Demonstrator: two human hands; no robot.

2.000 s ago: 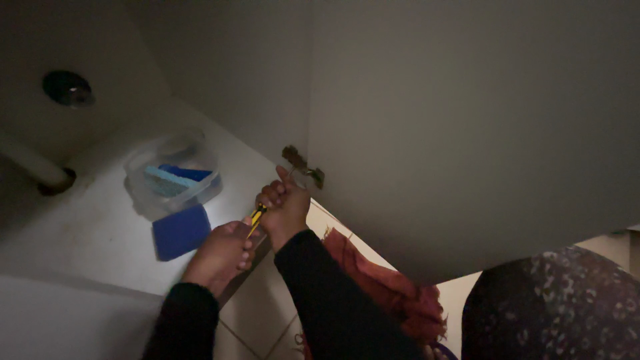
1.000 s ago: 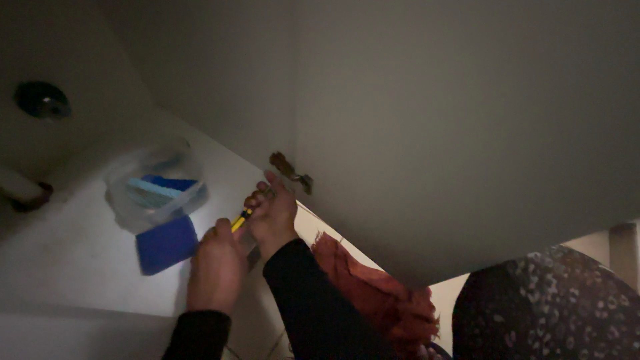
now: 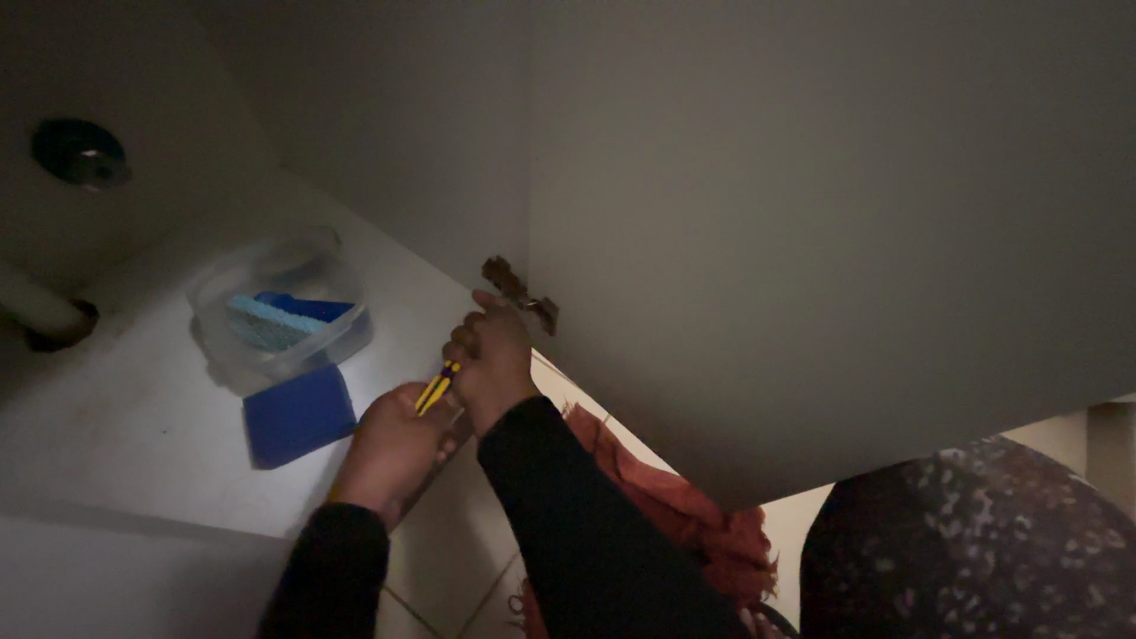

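Observation:
A screwdriver with a yellow and black handle slants between my two hands, near a rusty cabinet hinge at the corner of the cabinet wall and door. My left hand is closed around the lower end of its handle. My right hand grips its upper part just below the hinge, with the thumb reaching up toward the hinge. The tool's tip is hidden by my right hand, so I cannot tell whether it touches a screw.
A clear plastic tub with blue items stands on the white cabinet floor beside a blue sponge-like block. A pipe enters at left. The large door panel fills the right. Red cloth lies on the tiles below.
My left hand has shifted slightly on the yellow handle. My right hand stays beside the hinge. The tub and blue block have not moved.

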